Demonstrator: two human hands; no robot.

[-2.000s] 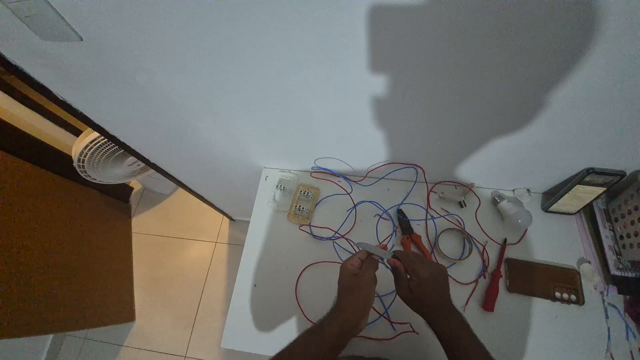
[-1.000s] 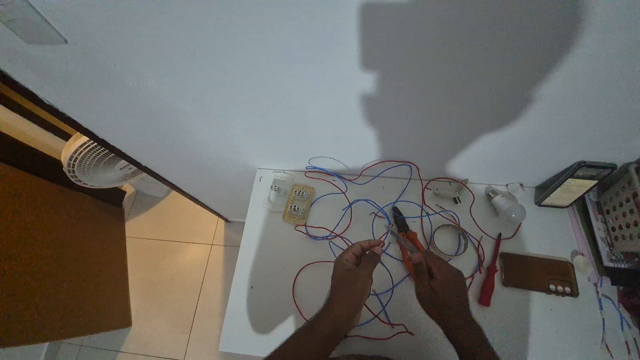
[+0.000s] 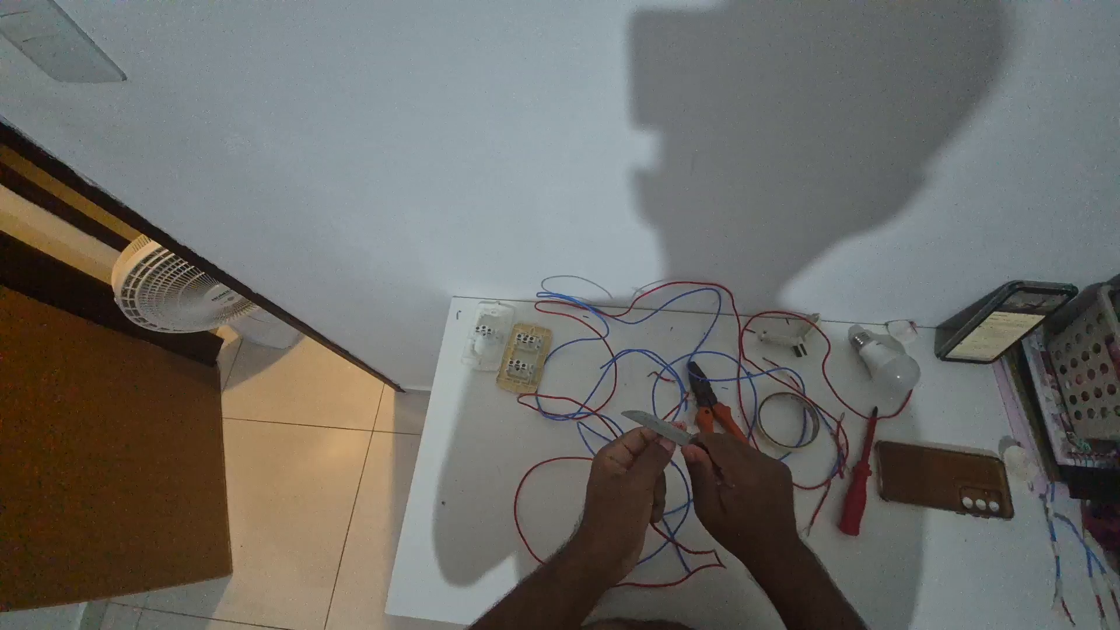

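My right hand (image 3: 744, 486) is closed on a knife, its blade (image 3: 656, 426) pointing left across the fingertips of my left hand (image 3: 623, 490). Those left fingers are pinched on the end of a wire, mostly hidden by the blade and fingers. Red and blue wires (image 3: 643, 353) lie in loose loops around and under both hands. Just beyond my right hand are pliers (image 3: 713, 407) with orange handles and dark jaws, on the white table (image 3: 472, 490). A roll of tape (image 3: 787, 420) lies to their right.
Two socket or switch modules (image 3: 525, 357) (image 3: 488, 335) lie at the table's back left. On the right are a red screwdriver (image 3: 859, 490), a light bulb (image 3: 888, 360), a brown-cased phone (image 3: 945, 479), a propped phone (image 3: 1006, 322) and a perforated basket (image 3: 1085, 367). The wall borders the back edge.
One second ago my right hand was at the orange-handled pliers and my hands were apart. Now the pliers lie beyond it, the hands are together, and the knife blade is over my left fingertips.
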